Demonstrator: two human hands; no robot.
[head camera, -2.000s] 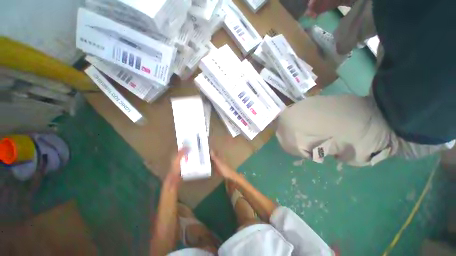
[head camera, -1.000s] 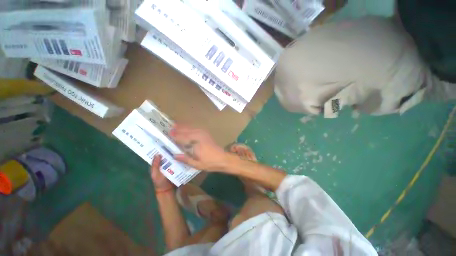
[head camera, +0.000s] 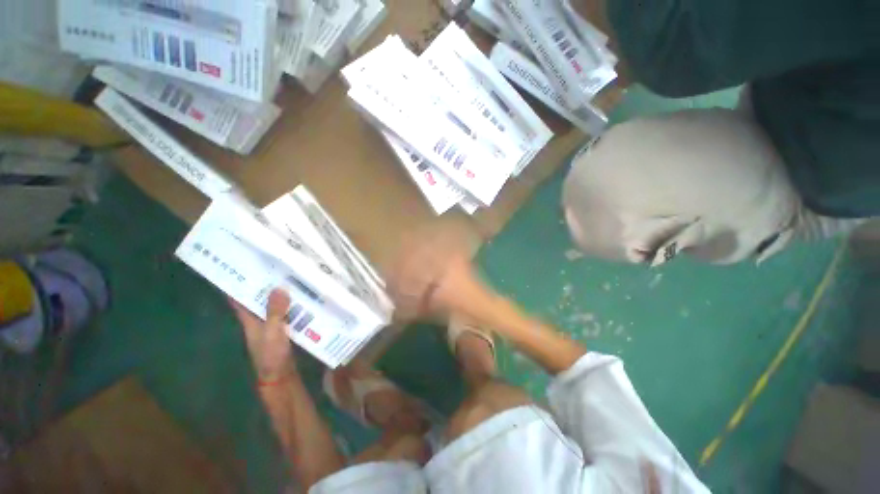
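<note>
My left hand (head camera: 266, 333) holds a stack of white retail boxes (head camera: 275, 280) from below at its near left side, thumb on the top printed face. Several boxes are fanned in the stack, the rear ones tilted with their sides showing. My right hand (head camera: 434, 275) is blurred just right of the stack. Its fingers cannot be made out, and whether it touches the boxes cannot be told. A loose pile of retail boxes (head camera: 444, 125) lies ahead on the brown cardboard sheet (head camera: 309, 159).
More white boxes (head camera: 174, 48) are piled at the upper left, with one narrow box (head camera: 159, 140) beside them. A co-worker's knee (head camera: 675, 193) is at the right. A yellow and purple-grey object (head camera: 58, 299) is at the left. Brown cardboard (head camera: 116, 444) lies lower left.
The single box held at first has become a fanned stack in my left hand. My right hand has moved off the stack's top to its right. Fewer boxes show in the middle pile.
</note>
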